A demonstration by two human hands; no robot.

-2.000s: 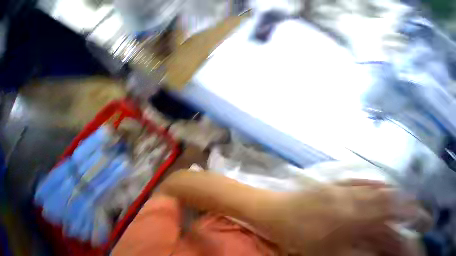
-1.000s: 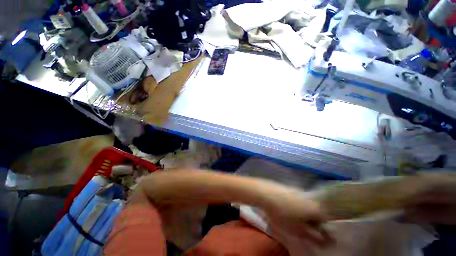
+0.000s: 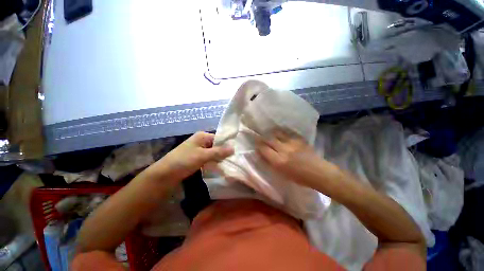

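Note:
A white to cream garment piece [image 3: 286, 108] is in front of my body, its upper end over the table's front edge, with a small dark mark near its top. My left hand [image 3: 199, 153] grips its left side between thumb and fingers. My right hand [image 3: 284, 153] lies on the middle of the cloth, fingers bent and slightly blurred; whether it pinches the cloth is hard to tell. The presser foot area [image 3: 261, 21] of the sewing machine is beyond the cloth, apart from it.
The white table [image 3: 127, 63] has a grey front edge with a printed scale. A phone [image 3: 77, 9] lies far left. Yellow loop-shaped handles [image 3: 395, 87] lie right. White cloth [image 3: 371, 159] hangs at the right. A red basket [image 3: 45, 211] stands lower left. A brown board [image 3: 26, 90] is at left.
The view has swung to face the table and machine. Both hands are now together at the garment piece in front of my body; before, the arms reached to the right.

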